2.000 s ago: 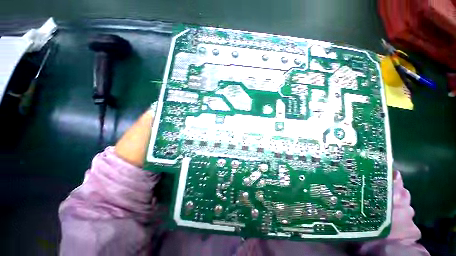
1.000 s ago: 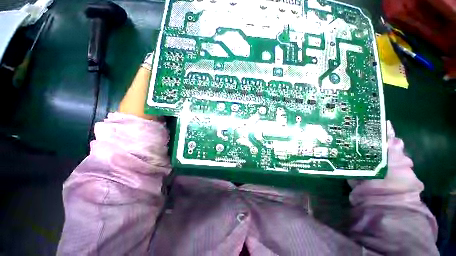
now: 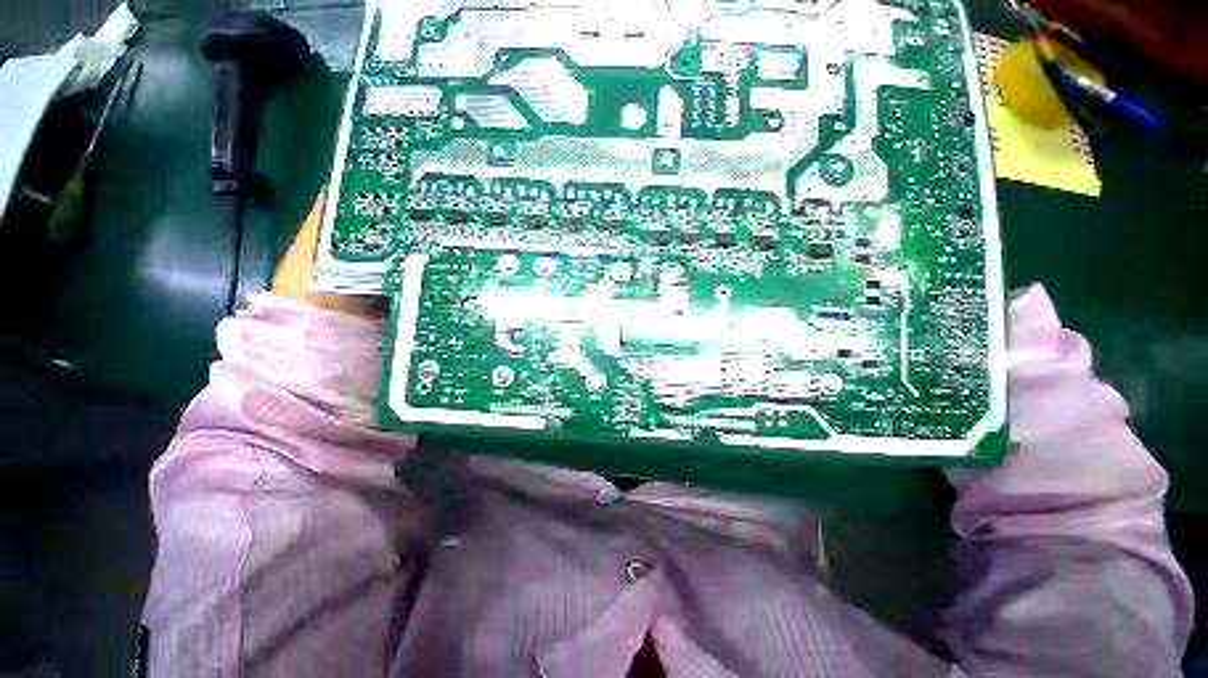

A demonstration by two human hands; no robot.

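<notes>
A large green circuit board (image 3: 662,239) is held up in front of me, its solder side facing me. It has silver solder areas, a white border and a notch at the lower left. Its far edge is cut off by the top of the picture. My left wrist (image 3: 300,252) shows at the board's left edge, below it the pink sleeve. My left hand itself is hidden behind the board. My right hand is hidden behind the board's right side; only the pink sleeve shows there. The board's component side is out of sight.
A black handheld scanner (image 3: 239,106) with a cable lies on the green bench mat (image 3: 159,252) at the left. White paper (image 3: 53,99) lies at the far left. At the upper right are a yellow sheet (image 3: 1053,166), a yellow round item (image 3: 1033,86) and a blue pen (image 3: 1119,103).
The board has moved up in the picture and slightly left, and its tilt has changed. More of my sleeves and pink clothing shows. The bench items also sit higher in view.
</notes>
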